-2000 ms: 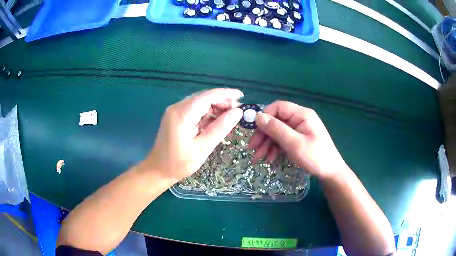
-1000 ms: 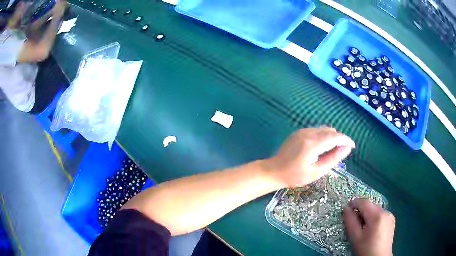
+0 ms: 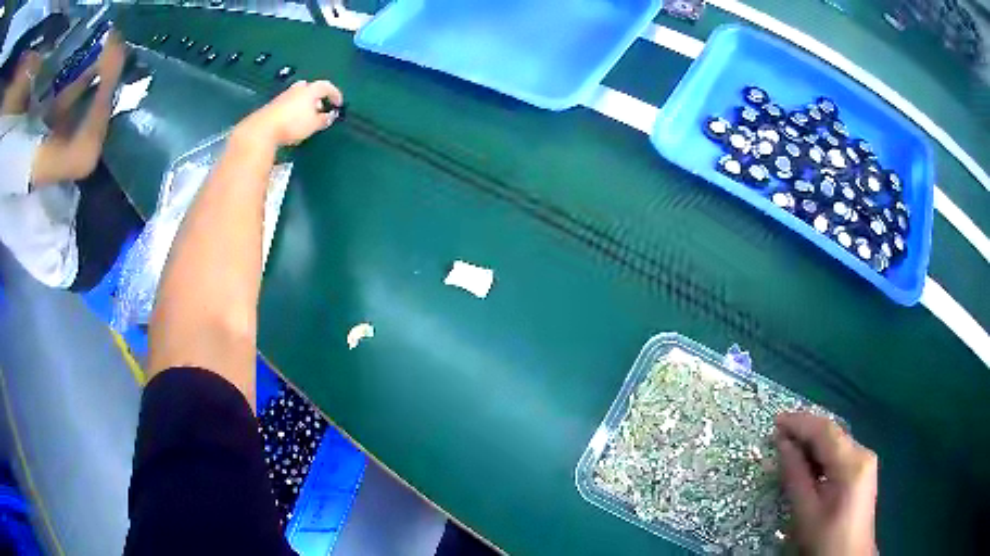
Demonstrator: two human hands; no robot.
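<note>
My left hand [image 3: 295,115] is stretched out to the far left over the green belt. Its fingertips are closed on a small round black part [image 3: 330,106] at the end of a spaced row of black parts [image 3: 233,59]. My right hand [image 3: 827,478] is over the right side of the clear plastic box [image 3: 595,462], which holds a heap of small metal pieces [image 3: 689,445]. Its fingers are bent; whether they hold a piece cannot be told.
A blue tray of black discs [image 3: 678,114] lies at the upper right, an empty blue tray [image 3: 499,43] beside it. White scrap [image 3: 469,278] and a curved scrap [image 3: 359,335] lie mid-belt. A plastic bag [image 3: 174,234], a blue bin [image 3: 329,494] and another person [image 3: 49,174] are at left.
My left hand has moved from above the clear box to the far left, by the row of black parts. My right hand stays over the box's right side. The view has shifted slightly.
</note>
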